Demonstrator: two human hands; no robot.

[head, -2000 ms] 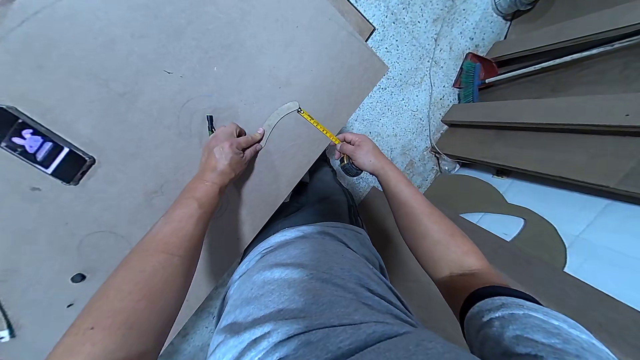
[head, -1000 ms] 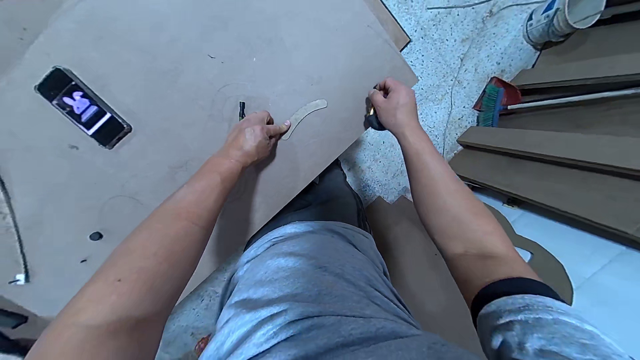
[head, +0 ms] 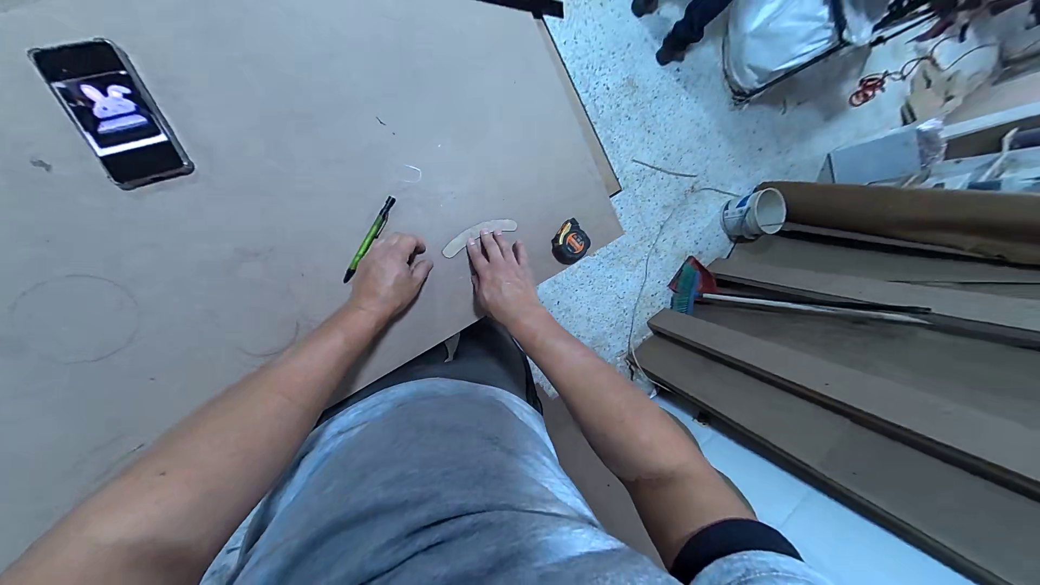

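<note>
A thin curved strip [head: 461, 241], tan like fiberboard, lies flat on the large brown board. The fingertips of my right hand [head: 504, 276] rest on its lower edge. My left hand [head: 390, 272] is on the board to the left of the strip, its fingers curled, with a green and black pen or mechanical pencil [head: 372, 238] lying just beside it. Whether those curled fingers hold anything is not visible. A black and orange tape measure [head: 570, 241] sits near the board's right corner, its blade drawn in.
On the board [head: 268, 179] at upper left lies a phone [head: 111, 114] showing a rabbit picture. To the right are a white bucket [head: 754, 214], a brush [head: 687, 288] with a red dustpan, and stacked brown boards [head: 845, 382]. Another person's legs [head: 691, 28] show at the top.
The tape measure, extended along the curved strip two seconds ago, now lies released on the board. My right hand has moved from it to the strip. My left hand has let go of the strip's end.
</note>
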